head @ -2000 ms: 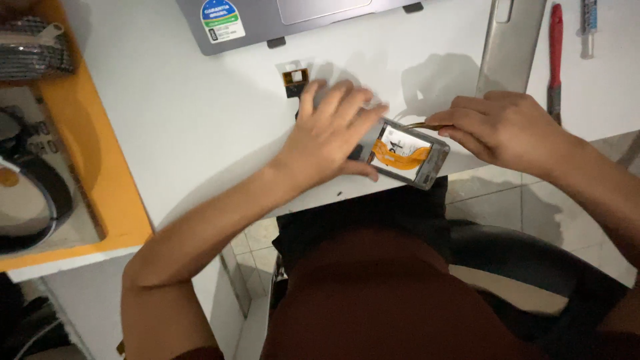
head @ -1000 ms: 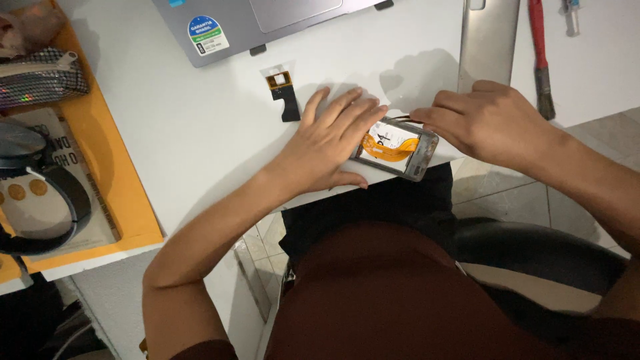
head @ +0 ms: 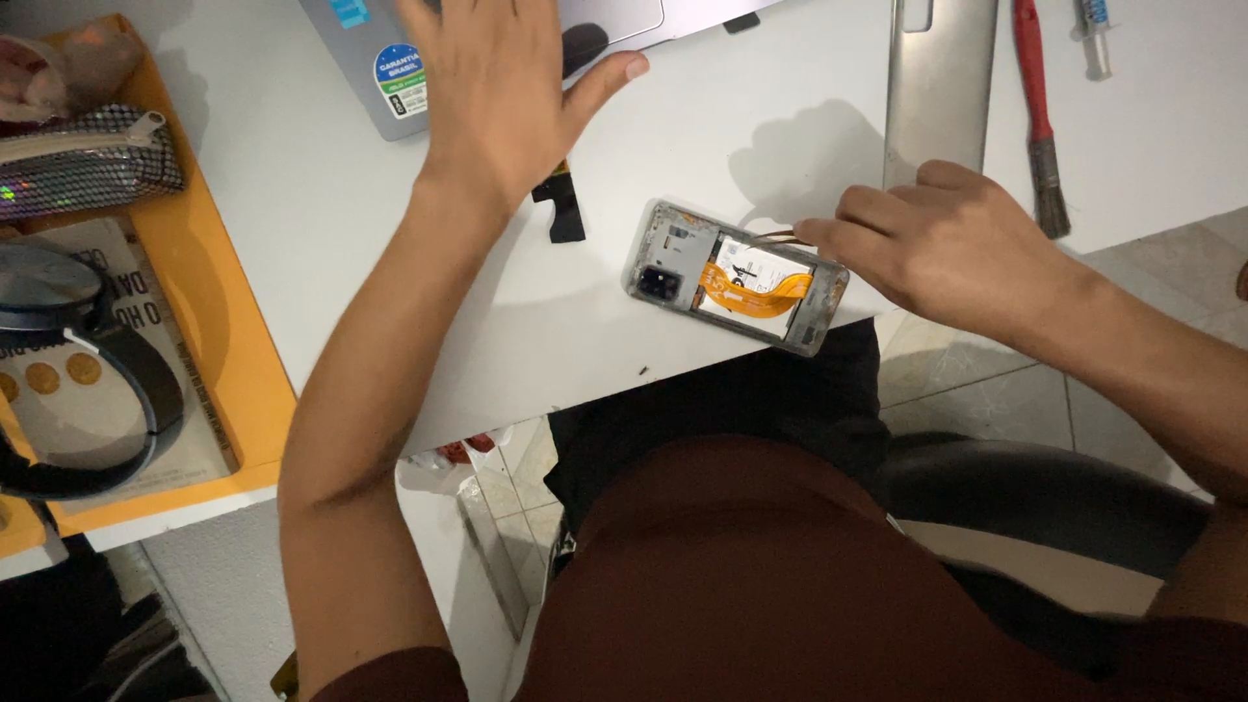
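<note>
A smartphone without its back cover (head: 673, 249) lies at the table's front edge, its camera module at the left and an orange flex cable (head: 756, 295) across its white battery (head: 770, 261). My right hand (head: 921, 244) holds thin tweezers (head: 775, 237) by the phone's upper edge, their tips over the battery. My left hand (head: 502, 93) is off the phone, over the laptop's (head: 370, 83) near edge, fingers partly cut off by the frame and thumb spread; it holds nothing that I can see. Below its wrist lies a black part with an orange connector (head: 561, 210), partly hidden.
At the back right lie a grey metallic panel (head: 941, 97), a brush with a red handle (head: 1038, 127) and a syringe (head: 1095, 44). An orange tray (head: 219, 361) at the left holds a mesh pouch (head: 97, 161), black headphones (head: 161, 390) and a book. A small dark bit (head: 643, 370) lies near the front edge.
My left hand has let go of the phone and moved up and away to the laptop, uncovering the phone's camera end. My right hand still holds the tweezers at the phone.
</note>
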